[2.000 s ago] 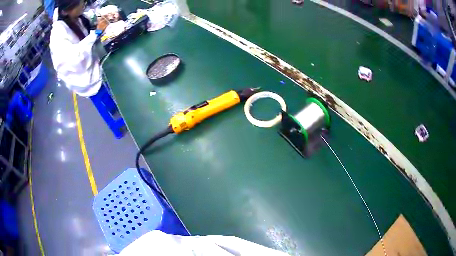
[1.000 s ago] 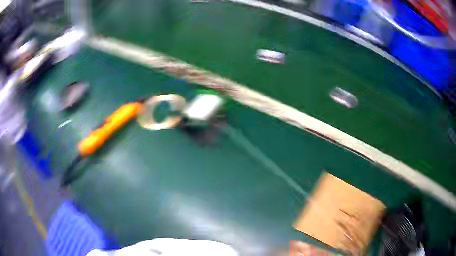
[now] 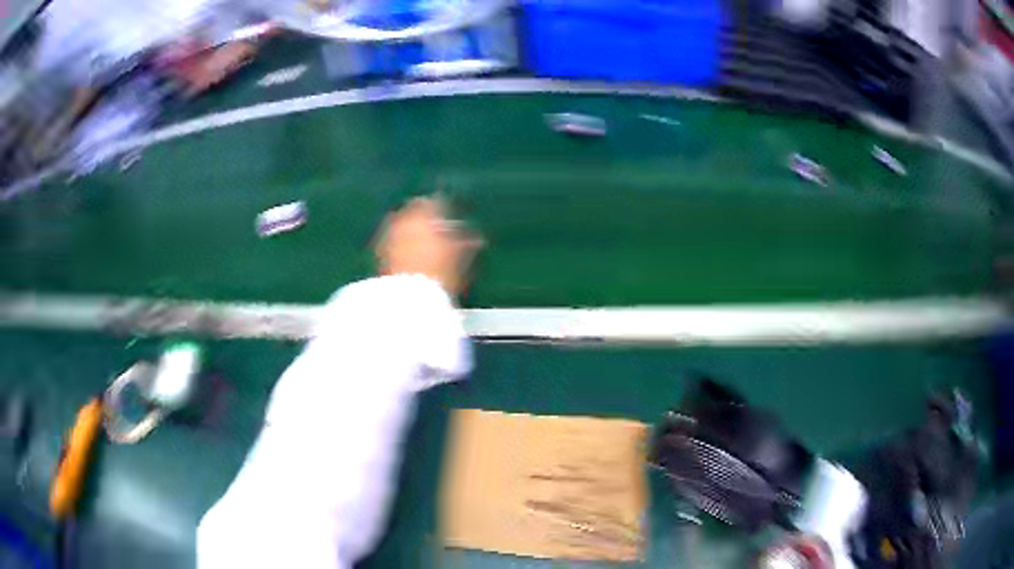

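Observation:
My left hand [image 3: 428,242], in a white sleeve, reaches from the lower left across the white rail over the green conveyor belt. It is blurred; a small pale shape shows at its fingers, but I cannot tell whether it is held. A small white housing [image 3: 281,218] lies on the belt left of my hand, and another [image 3: 576,123] lies farther back. The tan cardboard sheet [image 3: 478,482] with brown marks lies on the bench in front of me. My right hand is not in view.
The worn white rail [image 3: 667,323] crosses between bench and belt. The solder spool [image 3: 176,373], tape ring [image 3: 115,411] and orange-yellow screwdriver [image 3: 76,458] are at left. The black fan [image 3: 717,478] and dark clutter are at right. Blue bins and a person's arm are beyond the belt.
The view has swung right, so the spool and screwdriver now sit at the far left. My left arm has come into view, stretched over the belt. The cardboard now shows nearly whole.

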